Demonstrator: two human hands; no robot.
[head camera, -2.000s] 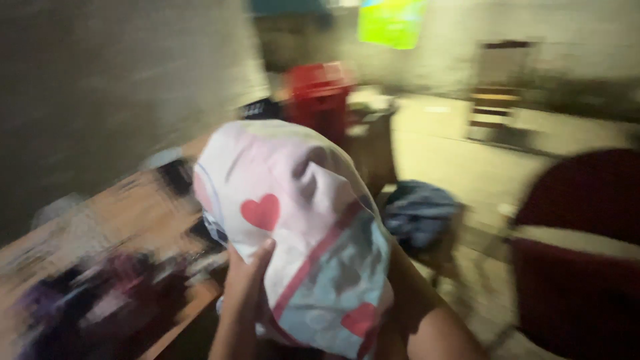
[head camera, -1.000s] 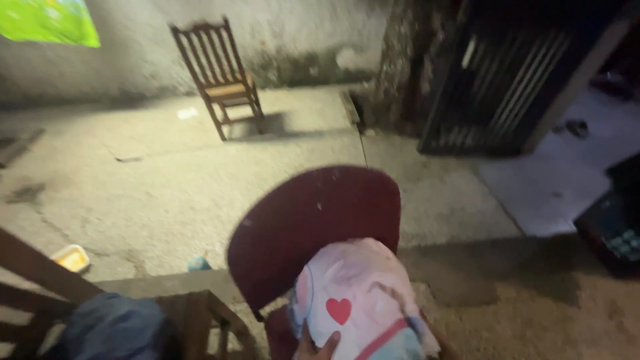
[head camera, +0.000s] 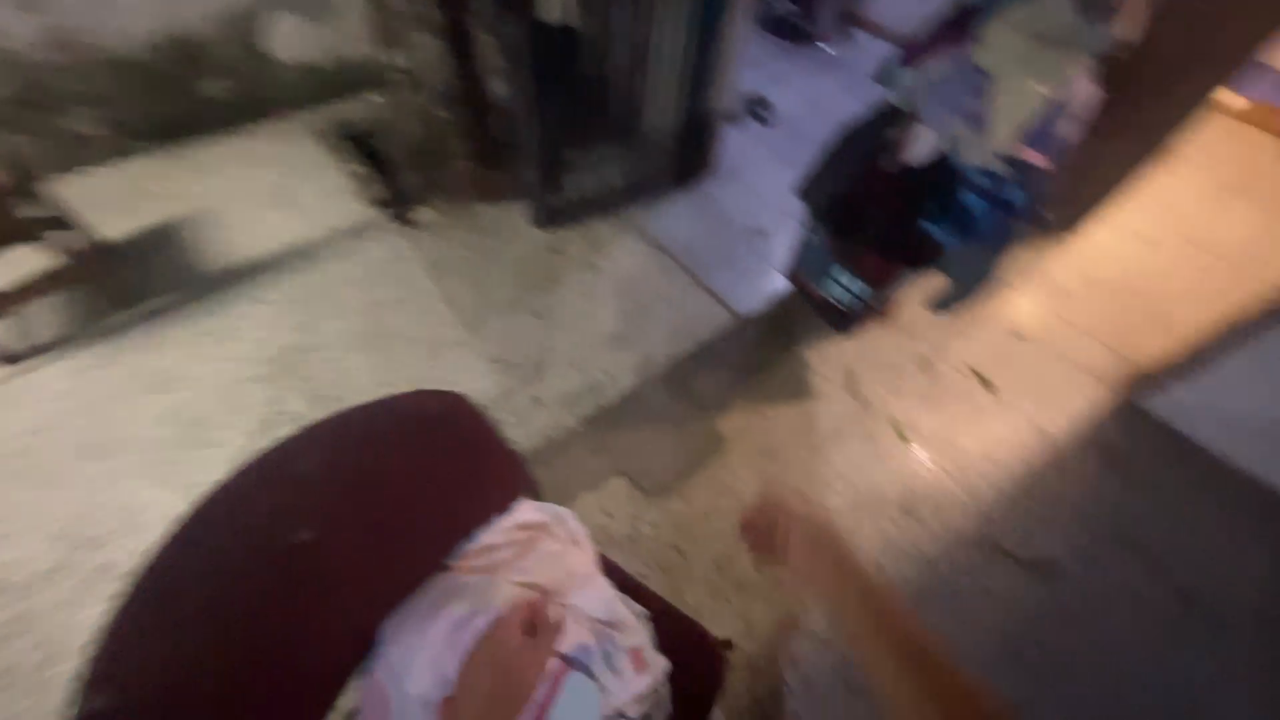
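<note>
A bundle of white and pink printed cloth (head camera: 530, 570) lies against the dark red chair (head camera: 330, 540) at the bottom of the view. My left hand (head camera: 515, 640) rests on the cloth, its fingers blurred; whether it grips the fabric cannot be told. To the right, apart from cloth and chair, my right hand (head camera: 780, 530) is over the floor with the forearm reaching up from the lower edge. Blur hides its fingers, and no object shows in it.
A dark gate (head camera: 620, 110) stands at the top middle. Right of it is a dark crate (head camera: 840, 280) with dark and blue items heaped about it. Part of a wooden chair (head camera: 30, 280) shows at the left edge. A ledge crosses the concrete floor.
The view has swung far to the right. My right hand, at the cloth bundle a second ago, is now away from it. The bundle, held up in both hands two seconds ago, is now low at the red chair.
</note>
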